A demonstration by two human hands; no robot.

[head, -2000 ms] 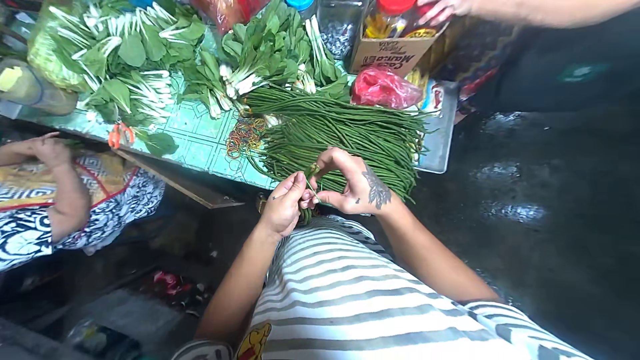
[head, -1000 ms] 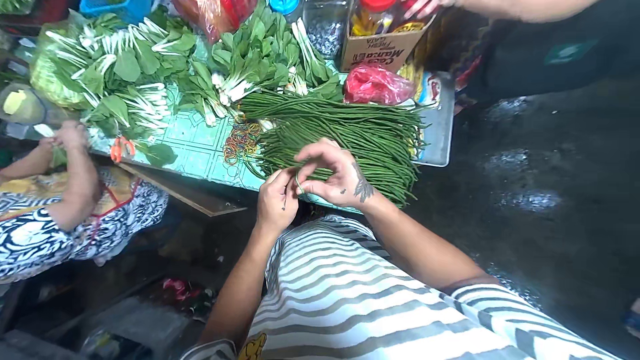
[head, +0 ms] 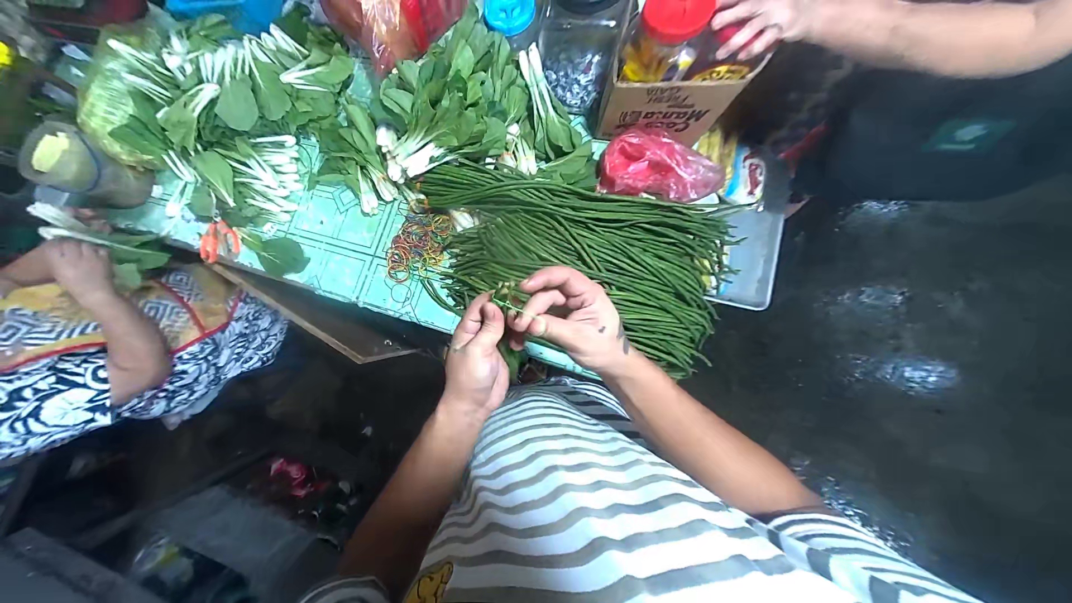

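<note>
My left hand (head: 479,356) grips the top of a small bundle of green string beans (head: 507,301) in front of my striped shirt, with part of the bundle hanging below the fingers. My right hand (head: 574,318) is at the same end, thumb and fingertips pinched at the bean tips; a rubber band there is too small to make out surely. Just beyond both hands lies a large pile of long green string beans (head: 586,243) on the table. Left of the pile is a heap of coloured rubber bands (head: 419,243).
Leafy greens with white stalks (head: 260,167) cover the back left of the green table (head: 335,243). Orange-handled scissors (head: 219,241) lie at its edge. A pink plastic bag (head: 657,167), a cardboard box (head: 662,105) and a metal tray (head: 758,260) are right. Other people's hands are at left and top right.
My right hand's raised, curled fingers have come down to the bean tips beside my left hand. The person at left now holds white-stalked greens in front of them.
</note>
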